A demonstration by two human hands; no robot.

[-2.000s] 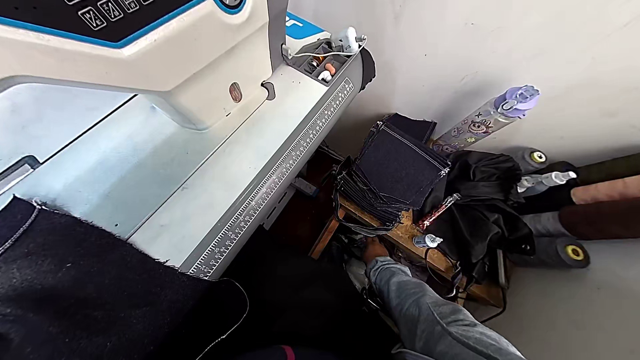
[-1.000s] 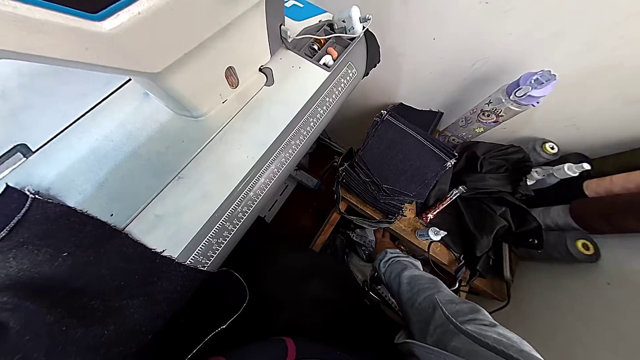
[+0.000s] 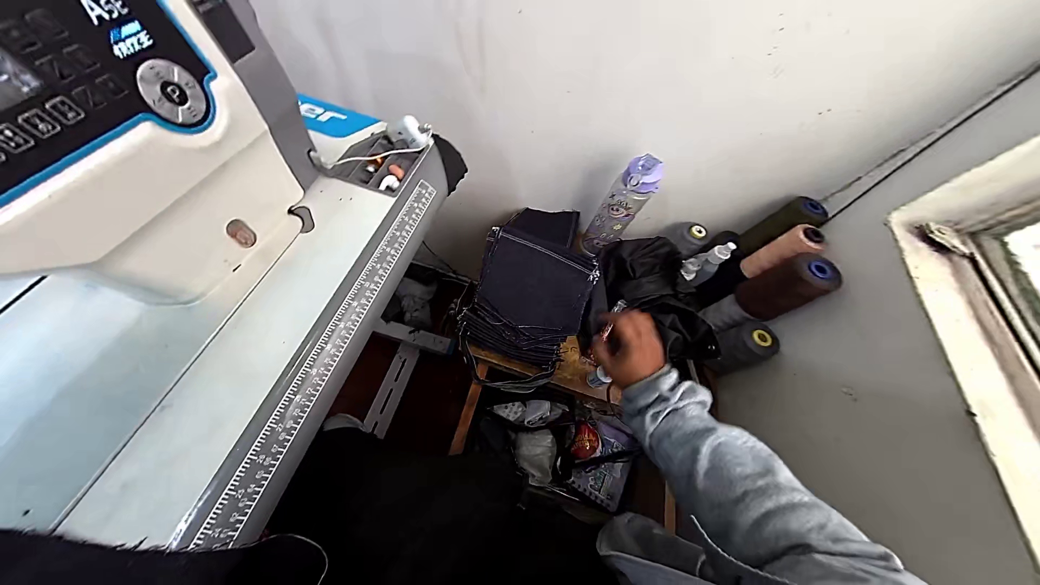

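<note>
My right hand (image 3: pixel 630 348), in a grey sleeve, is over the wooden stand (image 3: pixel 581 375), right of a stack of dark denim pieces (image 3: pixel 536 284). Its fingers are curled at a thin shiny wrapped item (image 3: pixel 611 325); blur hides whether they grip it. A small white bottle (image 3: pixel 599 377) lies just below the hand, and black fabric (image 3: pixel 654 284) is bunched behind it. My left hand is not in view. Dark denim (image 3: pixel 146 561) lies at the near edge of the sewing machine table (image 3: pixel 244 341).
The sewing machine (image 3: pixel 162 187) fills the upper left, a tray (image 3: pixel 386 166) of small items behind it. A lilac-lidded bottle (image 3: pixel 621 203) and several thread cones (image 3: pixel 788 286) stand by the wall. Bags and packets (image 3: pixel 597 455) fill the stand's lower part. A window frame (image 3: pixel 942 325) is at right.
My right hand has risen from the lower front of the stand to its top, beside the thin wrapped item. The bags below now show. The view has shifted.
</note>
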